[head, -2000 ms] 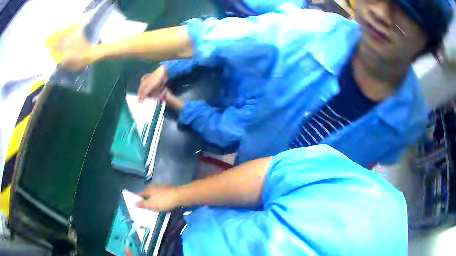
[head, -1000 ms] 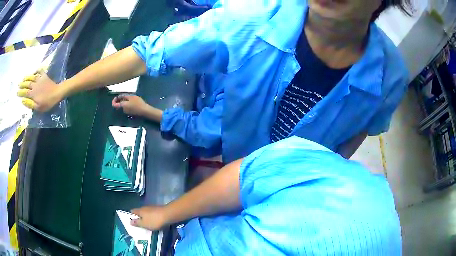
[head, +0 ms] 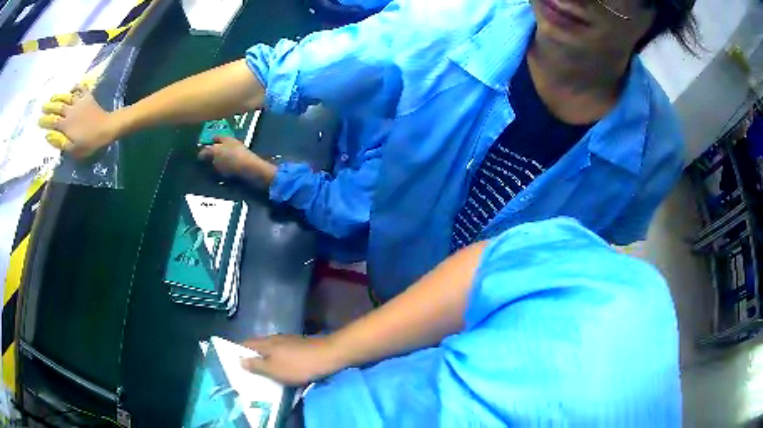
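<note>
My right hand (head: 294,359) reaches in from the right in a light blue sleeve. Its fingers lie over the white part of a stack of teal-and-white printed boxes (head: 222,394) at the bottom, gripping the stack's right side; the thumb is hidden. The top box sits askew to those under it, and the stack's lower end is cut off by the picture's edge. My left hand is not in view. A second stack of the same boxes (head: 203,251) lies further up the green table, its lower edges slightly fanned.
A person in a blue smock (head: 519,159) stands close beyond my arm. One hand rests on clear film (head: 99,159) at the far side; another touches a further teal box (head: 219,131). A white piece (head: 211,15) lies at the top. Yellow-black tape (head: 18,267) edges the table (head: 84,292).
The stack under my right hand has turned and its top box now sits askew; my hand has shifted slightly right. A teal box now shows by the other person's lower hand, where white pieces lay.
</note>
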